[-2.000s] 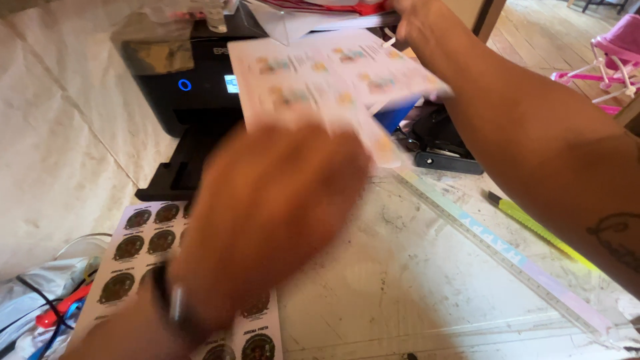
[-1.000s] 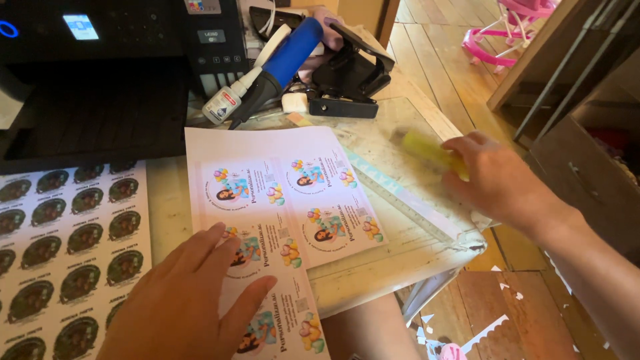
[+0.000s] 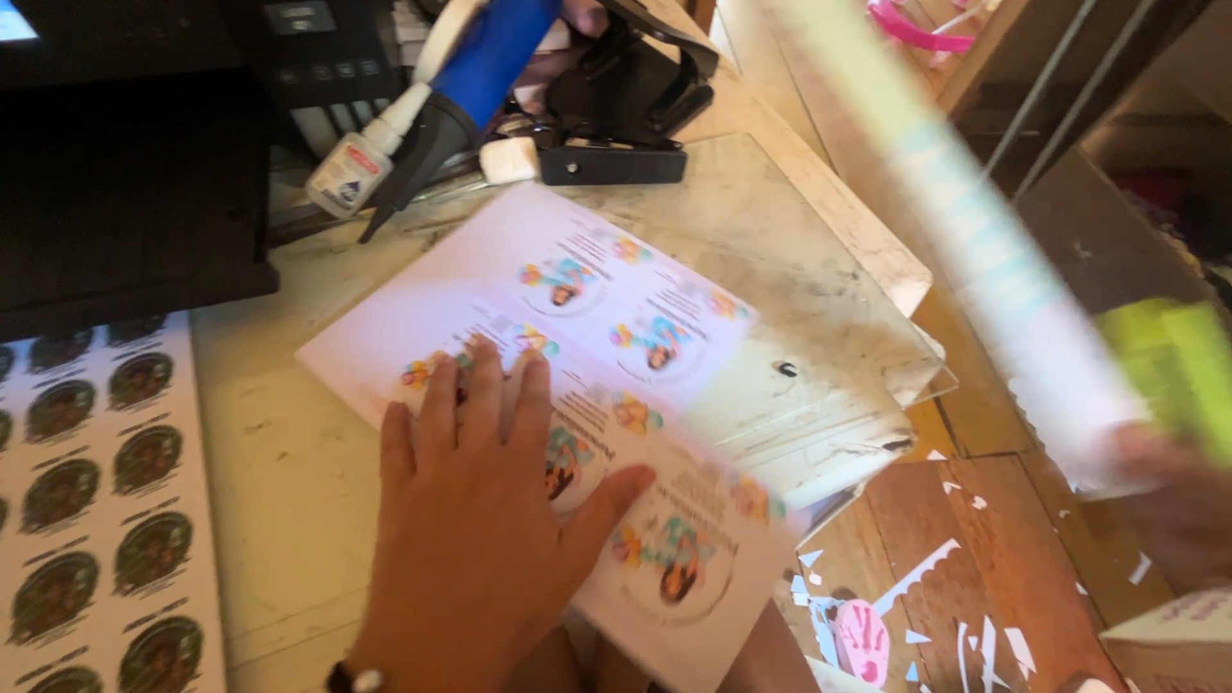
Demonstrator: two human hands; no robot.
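My left hand [image 3: 481, 510] lies palm down, fingers spread, on a printed paper sheet [image 3: 712, 375] with several colourful round designs. The sheet sits at a slant on the worktable, one end reaching past the front edge. At the far right, blurred by motion, my right hand [image 3: 1174, 510] holds a long pale ruler [image 3: 1001, 241] raised beside the table. A yellow-green cutter-like tool [image 3: 1174, 366] is at the same hand. Another printed sheet [image 3: 207, 577] with rows of dark round pictures lies at the left.
A black printer [image 3: 125, 183] stands at the back left. Near it lie a small glue bottle [image 3: 361, 168], a blue and black tool [image 3: 491, 67], a white block [image 3: 508, 160] and a black hole punch [image 3: 616, 115]. Paper scraps [image 3: 924, 577] litter the wooden floor beyond the glass sheet [image 3: 770, 212].
The ruler, on the table one second ago, is now raised in my right hand. The sheet with colourful designs has turned on the table under my left hand.
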